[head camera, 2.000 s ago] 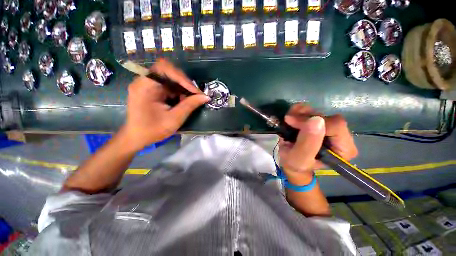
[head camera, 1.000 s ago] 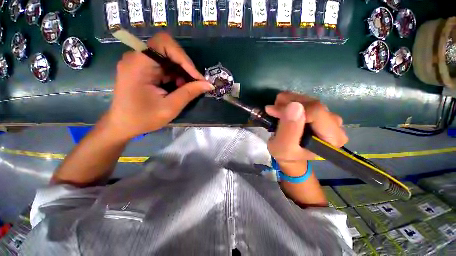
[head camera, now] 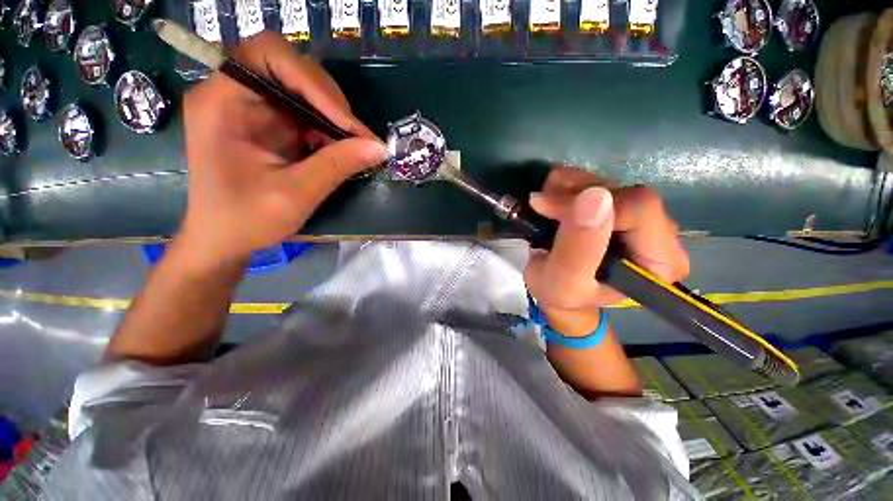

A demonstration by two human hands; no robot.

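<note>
A round circuit board assembly (head camera: 416, 149), a shiny silver disc, lies on the green mat in front of me. My left hand (head camera: 264, 147) holds a long dark tool with a pale blunt rear end (head camera: 191, 44), perhaps tweezers; its front end is hidden at my fingertips, at the disc's left edge. My right hand (head camera: 612, 240) holds the soldering iron (head camera: 700, 321), black and yellow. Its metal tip reaches the disc's lower right edge; whether it touches cannot be told. A small pale pad (head camera: 451, 159) shows at the disc's right.
A clear tray (head camera: 421, 57) with a row of battery cells lies at the top. More silver discs lie at left (head camera: 140, 101) and right (head camera: 739, 89). A round tan holder (head camera: 850, 83) stands far right. Cartons (head camera: 774, 421) are below the bench at right.
The soldering iron has moved left from clear of the disc to its edge. My left hand has shifted left and up slightly. The view has shifted, so the tray sits higher.
</note>
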